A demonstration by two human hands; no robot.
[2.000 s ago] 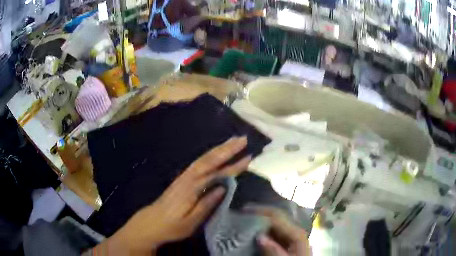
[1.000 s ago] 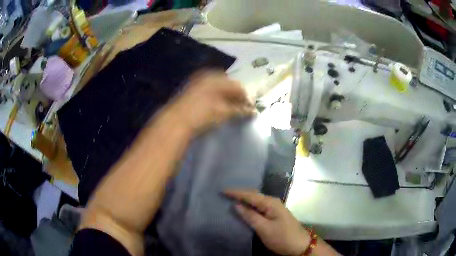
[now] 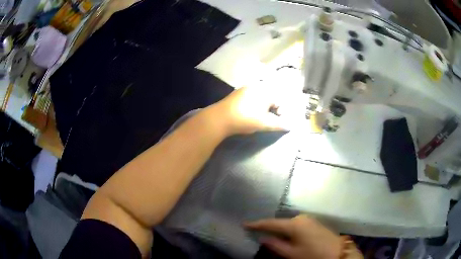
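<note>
A light grey striped piece (image 3: 227,187) lies in front of the sewing machine, partly over a large dark panel (image 3: 126,86) spread at the left. My left hand (image 3: 252,111) is at the grey piece's upper edge, left of the presser foot and needle area (image 3: 318,114). Its fingers are washed out by the lamp glow, so their grip is unclear. My right hand (image 3: 303,240) rests at the grey piece's lower right, near the table's front edge, fingers extended and apart; its lower part is cut off by the picture's edge.
A small dark pointed piece (image 3: 399,154) lies on the machine bed. Red-handled snips (image 3: 439,137) rest to its right. A thread cone with yellow label (image 3: 433,63) is on the machine. Pink and orange items (image 3: 49,46) stand at the far left. Grey pieces hang at lower left.
The view has moved closer to the machine. The grey piece, crumpled and then raised, now lies flatter beside the needle. My left hand has moved from over the dark panel to the needle area.
</note>
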